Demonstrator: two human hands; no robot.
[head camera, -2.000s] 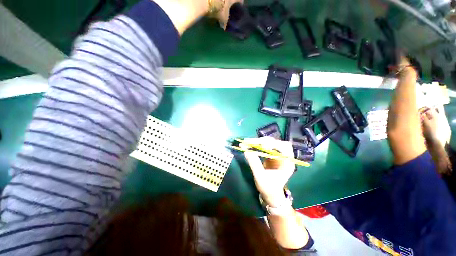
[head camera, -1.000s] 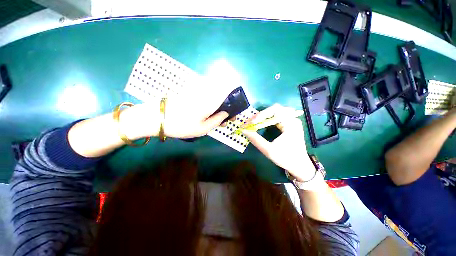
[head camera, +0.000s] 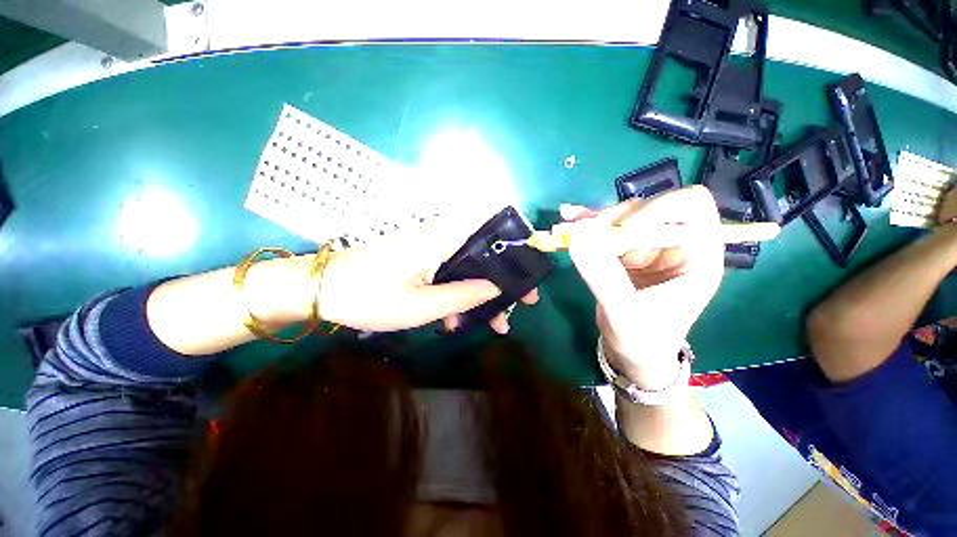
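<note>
My left hand (head camera: 409, 285) holds a black phone housing (head camera: 502, 271) tilted, its camera end up and to the right. My right hand (head camera: 661, 267) grips slim yellow tweezers (head camera: 630, 237) like a pencil. Their tip is at the small bright ring near the housing's upper end; whether it touches cannot be told. A white sheet of die-cut adhesive pieces (head camera: 315, 173) lies on the green bench behind my left hand, partly hidden by the hand and washed out by glare.
Several black housings (head camera: 803, 189) lie piled at the right, some partly behind my right hand. A white rail (head camera: 420, 23) runs along the back. Another person's arm (head camera: 881, 294) reaches in at the right, by another pale sheet (head camera: 921, 191). A tiny ring (head camera: 570, 162) lies on the bench.
My left hand came down from the upper edge and holds a housing. My right hand moved from over the sheet to the housing, tweezer tip now at its ring. The view also shifted.
</note>
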